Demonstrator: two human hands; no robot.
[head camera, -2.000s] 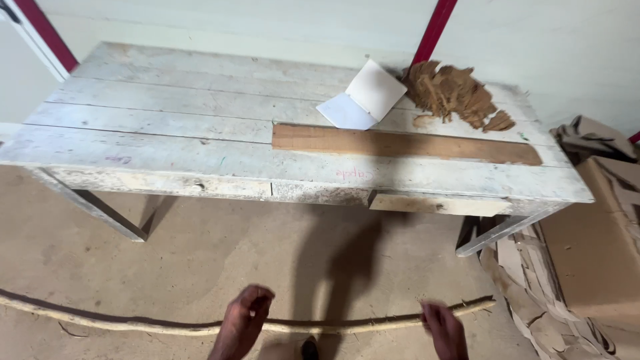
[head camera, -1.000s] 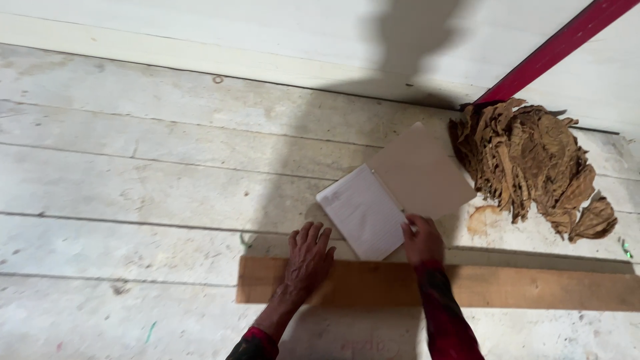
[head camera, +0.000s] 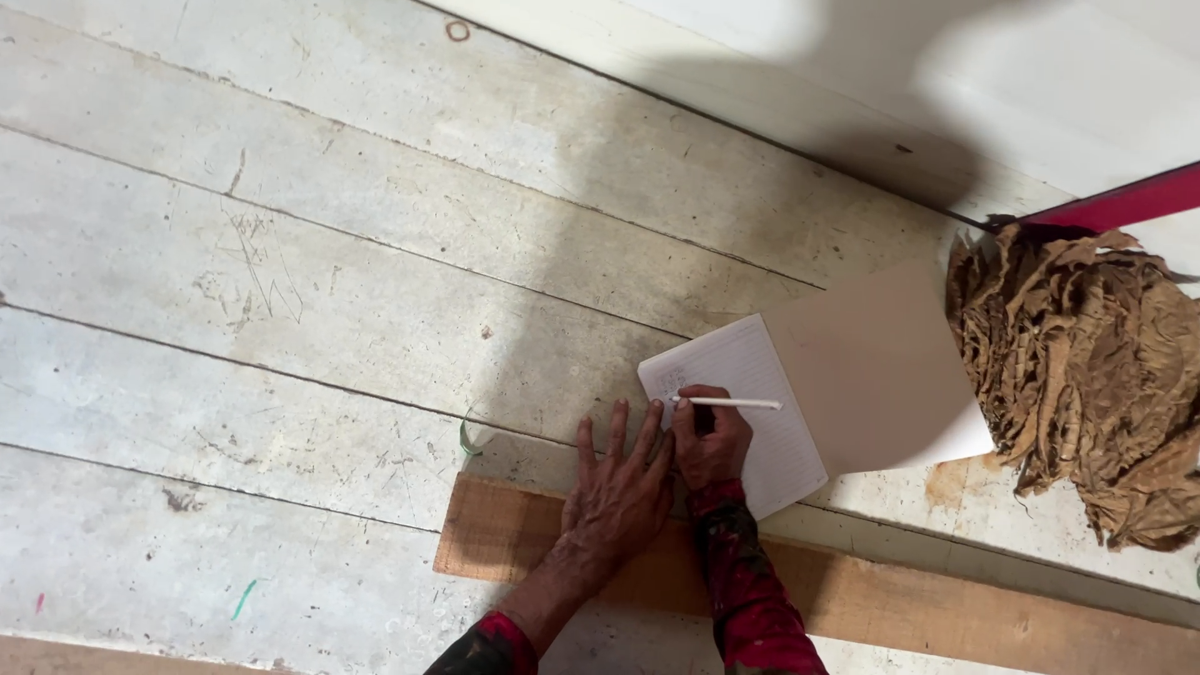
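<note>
An open notebook (head camera: 764, 450) with lined pages lies on the white plank table (head camera: 309, 375), its blank cover side spread to the right. My right hand (head camera: 714, 439) rests on the lined page and grips a white pen (head camera: 736, 403), whose tip touches the page near some small writing at its upper left. My left hand (head camera: 619, 487) lies flat with fingers apart, its fingertips at the notebook's left edge, beside my right hand. Under both forearms runs a wooden board (head camera: 872, 595).
A heap of dried brown leaves (head camera: 1097, 375) sits against the notebook's right side. Behind the table rises a white wall (head camera: 844, 103) with a red post (head camera: 1116, 202). A small green-edged object (head camera: 471, 437) lies left of my left hand.
My hands, first above the floor by a long stick, moved to the notebook on the table. The view has come much closer to the tabletop. The pen now shows in my right hand.
</note>
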